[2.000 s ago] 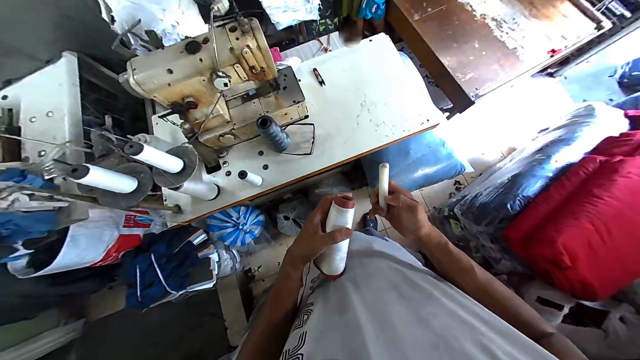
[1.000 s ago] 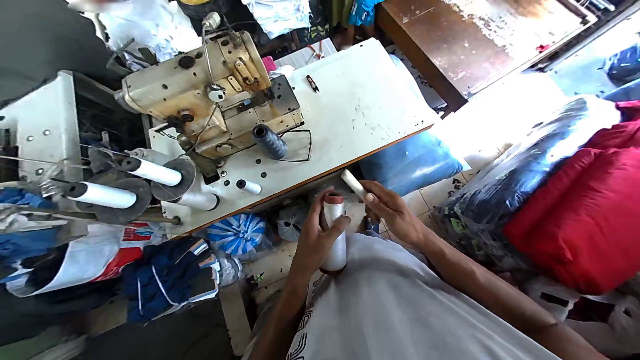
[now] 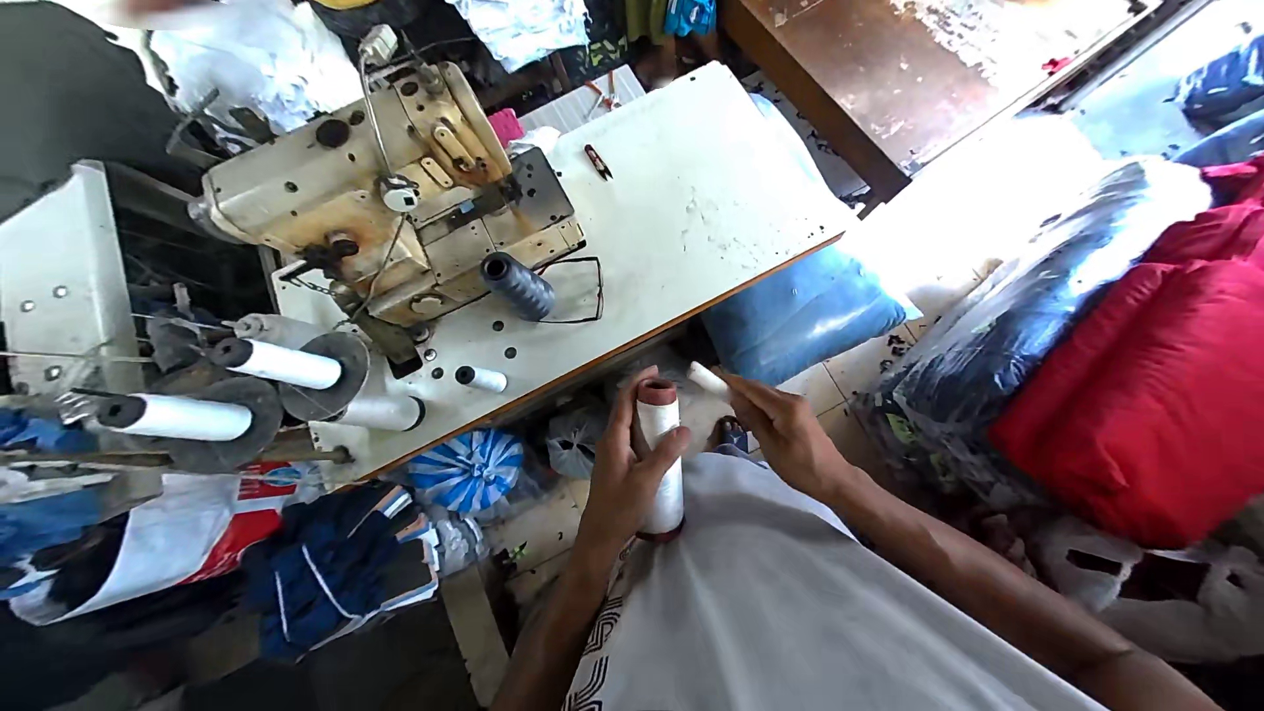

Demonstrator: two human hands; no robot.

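My left hand point(image 3: 632, 464) grips a cone of white thread point(image 3: 664, 474) with a reddish-brown core, held upright against my shirt. Just to its right, my right hand point(image 3: 780, 425) holds a slim white tube point(image 3: 709, 380), its free end tilted up and toward the cone. Beyond both hands stands the white sewing table point(image 3: 711, 188) with an industrial sewing machine point(image 3: 395, 188). A grey thread cone point(image 3: 518, 286) lies near the machine, beside a pair of glasses point(image 3: 600, 288). A small white spool point(image 3: 482, 378) lies close to the table's near edge.
Several white thread cones point(image 3: 286, 363) sit on a stand at the left. Thread snips point(image 3: 597, 162) lie on the table. Under it are a blue bag point(image 3: 810, 311) and a blue-and-white striped bag point(image 3: 469, 469). Red wrapped bundles point(image 3: 1145, 385) fill the right; a brown wooden table point(image 3: 889, 79) stands behind.
The white tube, upright two seconds ago, now tilts toward the cone, and my right hand has come nearer to my left. The cone stays in my left hand.
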